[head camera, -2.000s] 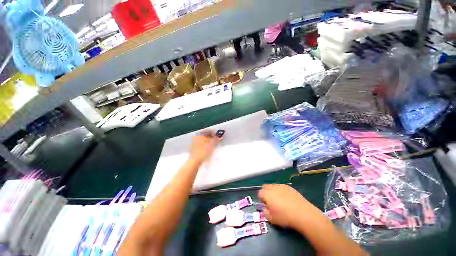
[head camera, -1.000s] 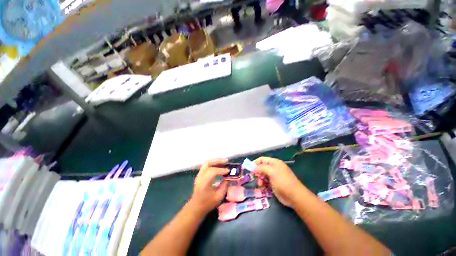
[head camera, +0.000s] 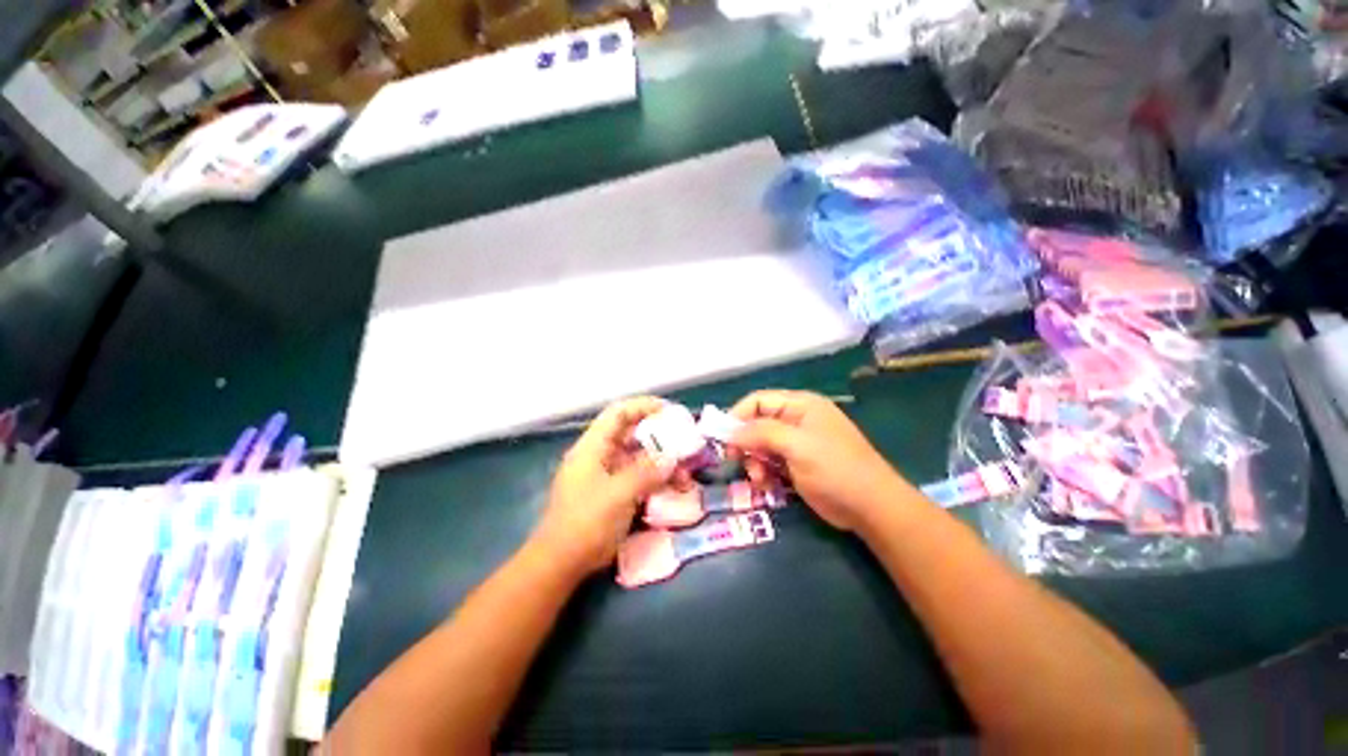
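Observation:
My left hand (head camera: 599, 480) holds a pale watch head (head camera: 670, 434) between its fingertips, above the dark green mat. My right hand (head camera: 806, 451) pinches a small pale strap piece (head camera: 720, 425) by the head; whether the two are joined cannot be told. Two watches with one strap fitted lie just below the hands: the nearer one (head camera: 651, 557) shows whole, the other (head camera: 677, 504) is partly covered by my fingers. A loose buckle-side strap piece (head camera: 968, 485) lies right of my right hand, at the bag's edge.
A white foam sheet (head camera: 591, 325) lies beyond my hands. Clear bags of blue-purple straps (head camera: 924, 266) and pink straps (head camera: 1138, 473) lie right. A foam tray of blue-purple straps (head camera: 96, 591) stands left. Foam trays with dark heads (head camera: 495, 101) lie at the back.
My left hand has come back from the foam sheet with a head, which now shows its pale side instead of its dark one. Both hands are close together. The camera view has tilted down.

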